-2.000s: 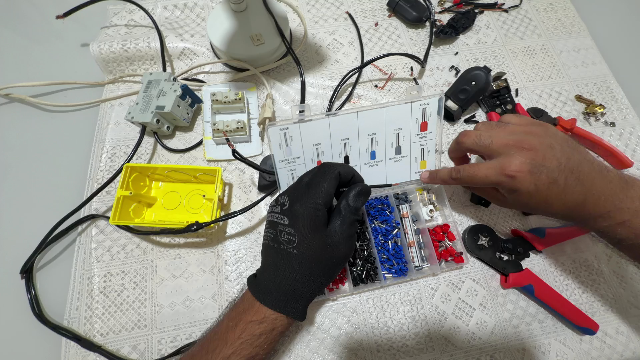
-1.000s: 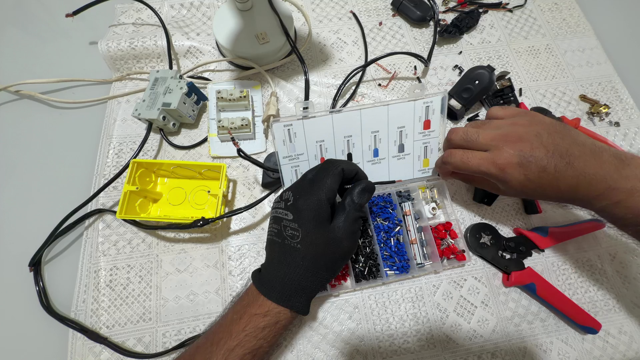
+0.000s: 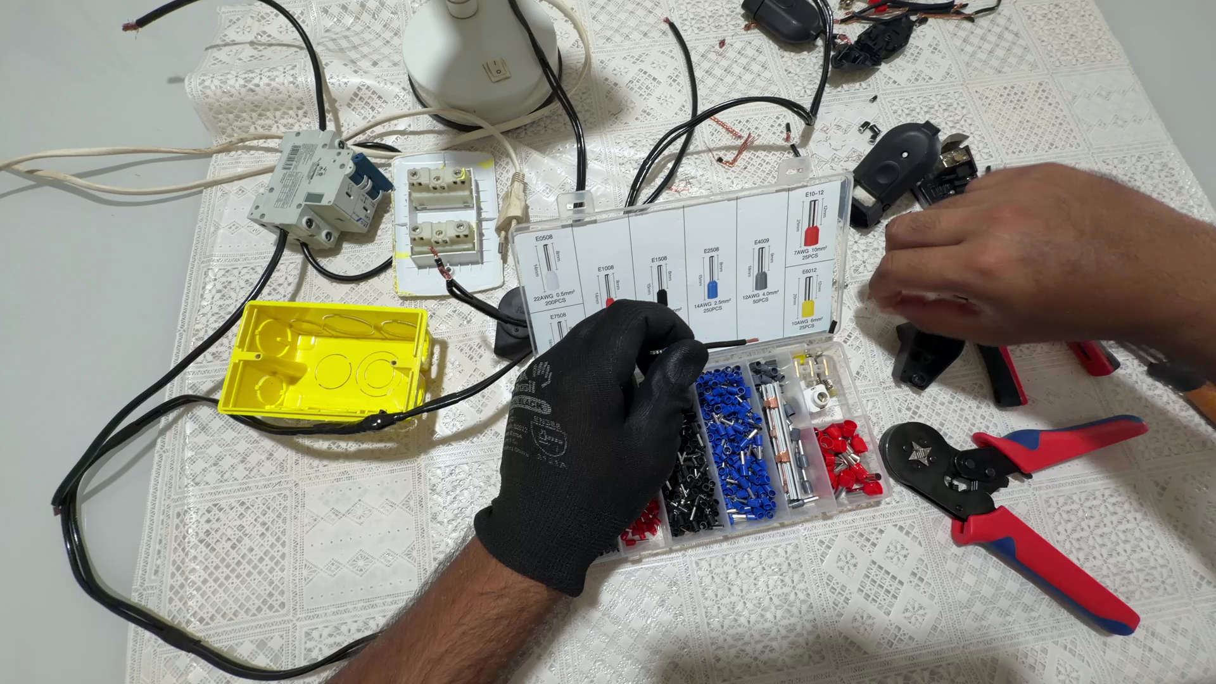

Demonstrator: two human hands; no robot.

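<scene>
My left hand (image 3: 608,437), in a black work glove, pinches a black cable whose stripped copper end (image 3: 751,341) points right, in front of the raised lid (image 3: 684,256) of a ferrule case. Beneath the glove, the open case (image 3: 608,554) shows compartments of black ferrules (image 3: 693,484), blue ferrules (image 3: 736,446) and red ferrules (image 3: 848,456); the glove hides its left part. My right hand (image 3: 997,256), bare, is right of the lid with its fingers curled; whether anything is in them cannot be told. A crimping tool (image 3: 950,475) with red and blue handles lies right of the case.
On the left are a yellow electrical box (image 3: 332,370), a circuit breaker (image 3: 318,190) and a socket plate (image 3: 446,218). A white lamp base (image 3: 475,57) stands at the back. A black plug housing (image 3: 893,166) and red-handled tools lie near my right hand. Black cables cross the lace tablecloth.
My right hand has drawn back to the right from the lid's lower right corner, and its extended finger has curled in. My left hand remains at the case.
</scene>
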